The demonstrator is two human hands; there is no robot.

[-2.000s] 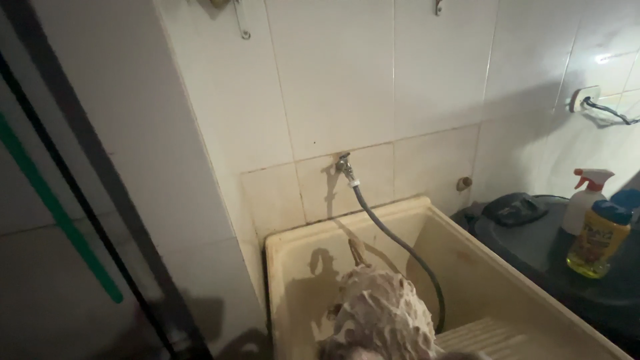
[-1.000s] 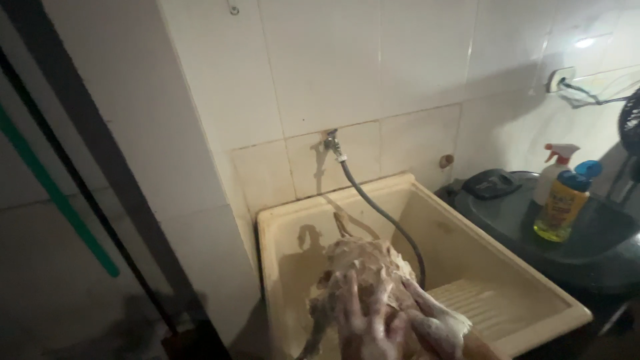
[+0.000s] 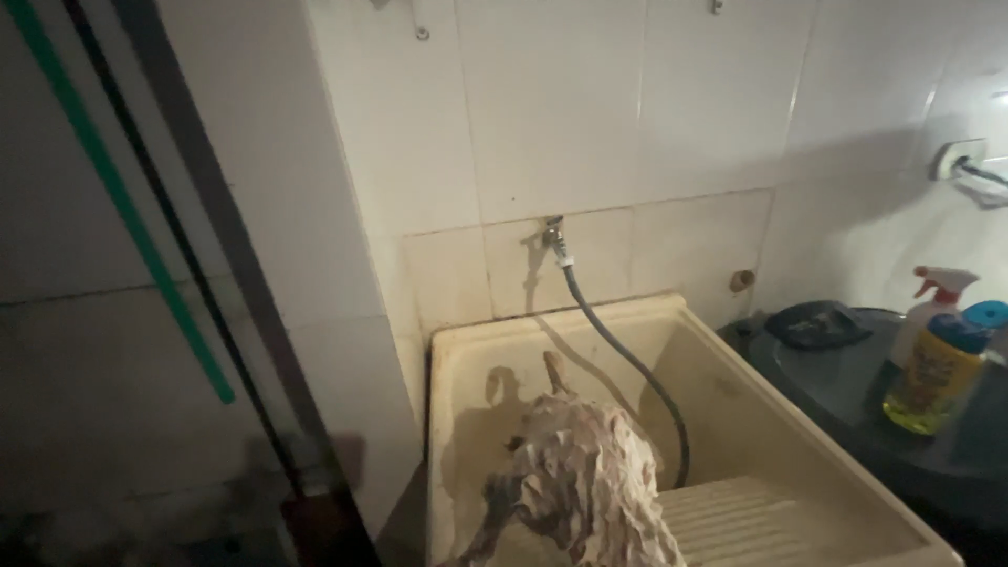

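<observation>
A small furry animal, probably a dog, stands in the cream laundry sink [image 3: 795, 409], its coat [image 3: 587, 480] thick with whitish lather. A thin, wet part that looks like its tail [image 3: 556, 373] points up at the far side, and a dark wet leg [image 3: 492, 524] reaches down at the left. Neither my left hand nor my right hand is in view. A grey hose [image 3: 630, 358] runs from the metal tap [image 3: 556, 235] on the wall down into the sink, to the right of the animal. The animal's near end is cut off by the lower edge of the view.
A ribbed washboard [image 3: 740, 520] fills the sink's right front. Beside the sink, a dark rounded surface [image 3: 819, 402] bears a black item [image 3: 817, 324], a spray bottle [image 3: 913, 323] and a yellow bottle [image 3: 937, 374]. A green pole [image 3: 130, 213] leans at the left.
One second ago both my hands were on the animal's lathered back; now they are out of view. The lather now lies in raised ridges.
</observation>
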